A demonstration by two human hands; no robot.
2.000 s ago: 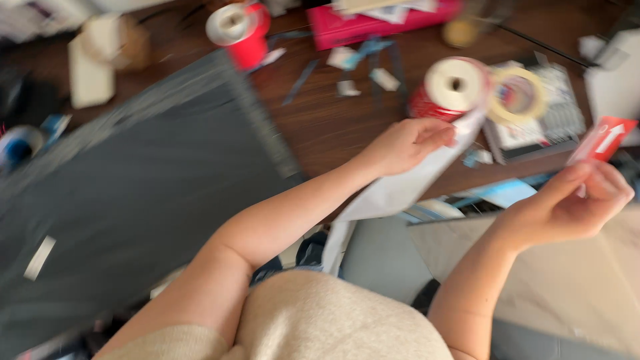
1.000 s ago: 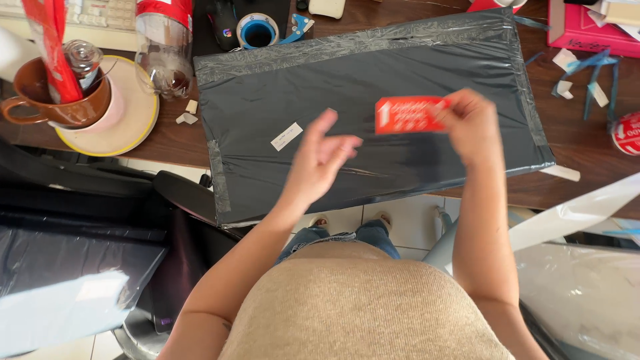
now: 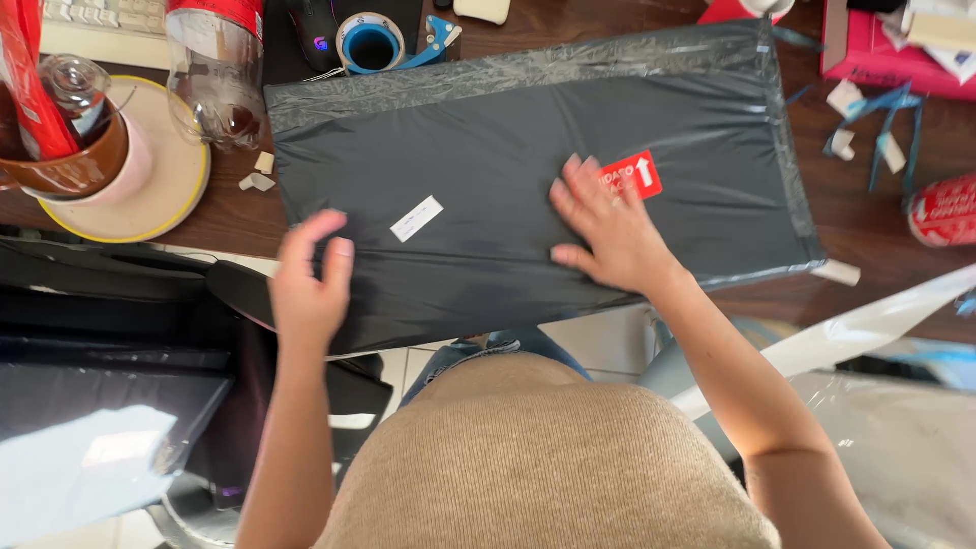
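A large flat package wrapped in black plastic (image 3: 473, 168) lies across the front of the wooden desk, with clear tape along its top and right edges. On its right half is a red sticker with a white arrow (image 3: 645, 174). My right hand (image 3: 606, 229) lies spread over the sticker's left part, palm down, and hides some of it. Near the package's left edge my left hand (image 3: 313, 274) is held with thumb and fingers apart and nothing between them; whether it touches the plastic I cannot tell. Between the hands a small white label with writing (image 3: 416, 219) is on the package.
A tape dispenser (image 3: 371, 47), a mouse (image 3: 314, 34) and a plastic bottle (image 3: 217, 84) stand behind the package. At left a brown cup (image 3: 91, 164) sits above a yellow-rimmed plate (image 3: 179, 191). Blue strips (image 3: 877, 114), a pink box (image 3: 842, 46) and a red roll (image 3: 945, 210) are at right.
The red sticker, held in my right hand above the package one second ago, is now on the black plastic under that hand. My left hand has moved left. The view swung left from the first frame.
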